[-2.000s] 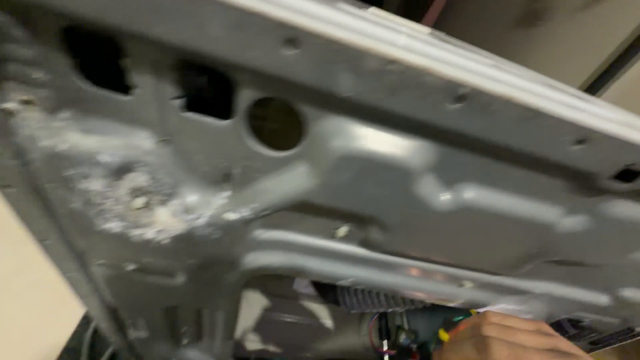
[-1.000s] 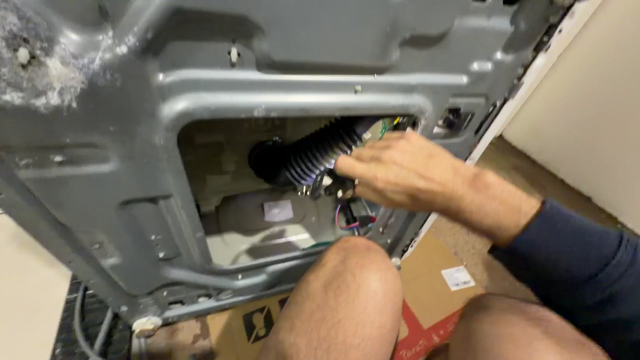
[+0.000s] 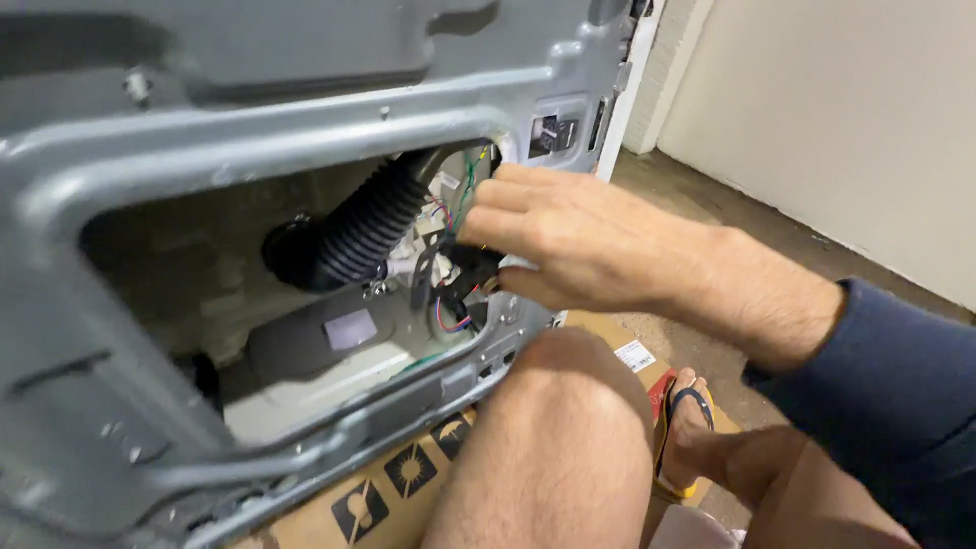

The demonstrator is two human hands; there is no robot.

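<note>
My right hand (image 3: 564, 229) reaches in from the right to the right end of a rectangular opening in a grey sheet-metal panel (image 3: 305, 145). Its fingers are bent at dark parts and wires; whether they grip anything is hidden. Left of the hand, a black corrugated hose (image 3: 374, 217) slants down to a dark round port. Green wires (image 3: 467, 191) run beside the fingertips, and red and blue wires (image 3: 451, 324) loop below them. A purplish-white label (image 3: 351, 329) lies on a grey rounded part inside the opening. My left hand is out of view.
Printed cardboard (image 3: 412, 473) lies under the panel's lower edge. My bare knee (image 3: 564, 396) is close below the hand, and my foot in a flip-flop (image 3: 690, 419) rests farther right. A pale wall (image 3: 823, 130) stands beyond the brown floor.
The view has swung down from the upper panel to the opening and moved closer. My right hand stays by the wiring at the right end of the opening.
</note>
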